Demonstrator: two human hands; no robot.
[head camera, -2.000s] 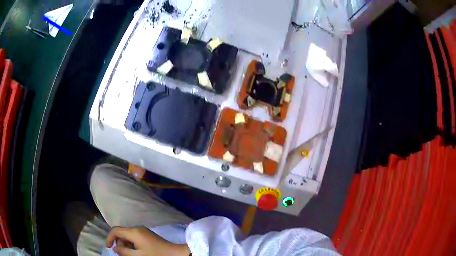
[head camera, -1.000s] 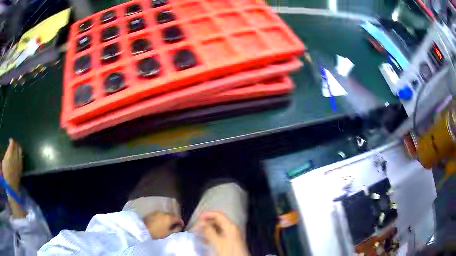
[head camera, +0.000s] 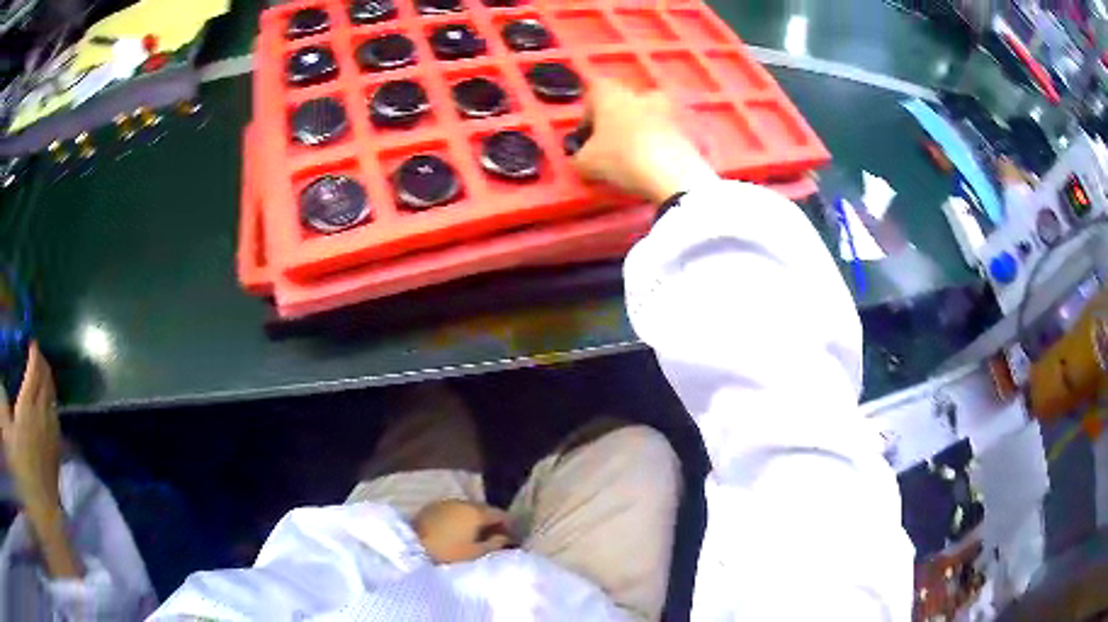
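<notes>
A red-orange foam tray (head camera: 365, 249) with square pockets lies on top of a stack on the green bench. Dark round watch heads (head camera: 425, 179) sit in its left and middle pockets; the right pockets hold none. My right hand (head camera: 632, 143) reaches over the tray, its fingertips on a dark disc in the front row, which they partly hide. My left hand (head camera: 459, 530) rests on my lap, its fingers curled; I cannot tell whether it holds anything.
Another person's hand (head camera: 34, 425) is at the left edge. A blue pen (head camera: 847, 243) and white paper (head camera: 877, 194) lie right of the tray. A white control box (head camera: 1045, 225) and the white machine (head camera: 905, 425) with black and brown fixtures are at the right. A black tray lies under the stack.
The view has swung from the machine to the bench. My right hand has moved from my lap up to a disc in the tray. My left hand stays on my lap.
</notes>
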